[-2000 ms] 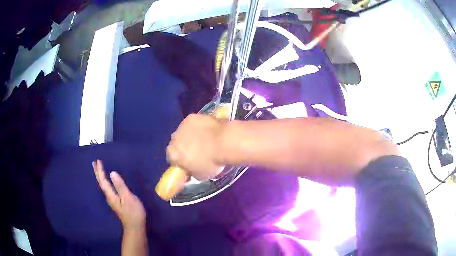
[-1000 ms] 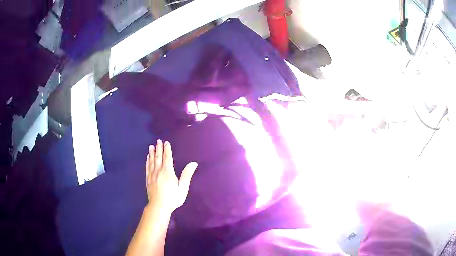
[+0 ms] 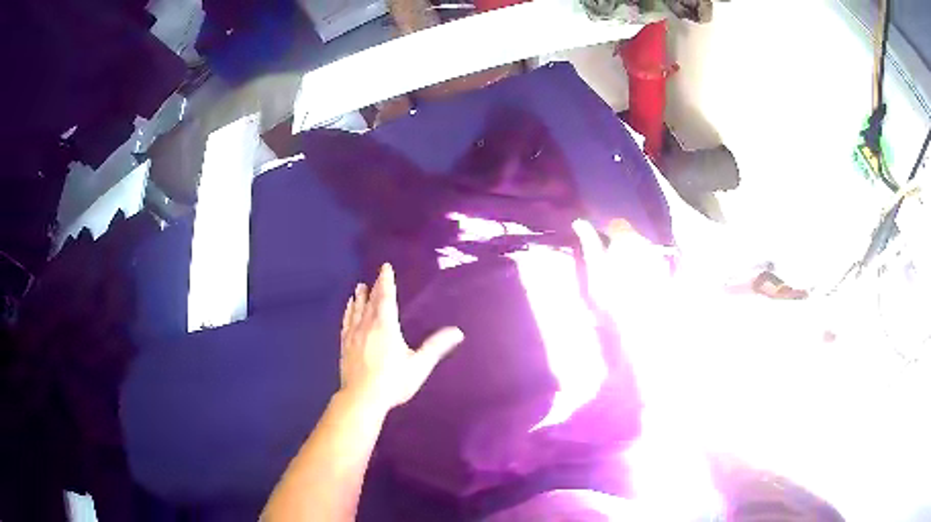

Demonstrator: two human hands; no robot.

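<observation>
A dark purple garment [image 3: 470, 352] lies spread over the blue-violet table cover [image 3: 219, 408]; strong glare washes out its right side. My left hand [image 3: 383, 352] lies palm down at the garment's left part, thumb spread, holding nothing. What look like fingers of my right hand [image 3: 600, 243] show pale at the garment's upper right edge; the rest of that hand and arm is lost in glare, and whether it grips the cloth cannot be told. The iron cannot be seen.
A white strip [image 3: 223, 229] lies on the cover at left, and a longer one [image 3: 459, 61] crosses the far edge. A red pipe [image 3: 645, 97] stands beyond the table's right corner. Dark crumpled cloth [image 3: 77, 336] is at left.
Two seconds ago my right hand held the iron by its orange handle over the garment; the iron is now out of sight. My left hand has moved right, onto the garment.
</observation>
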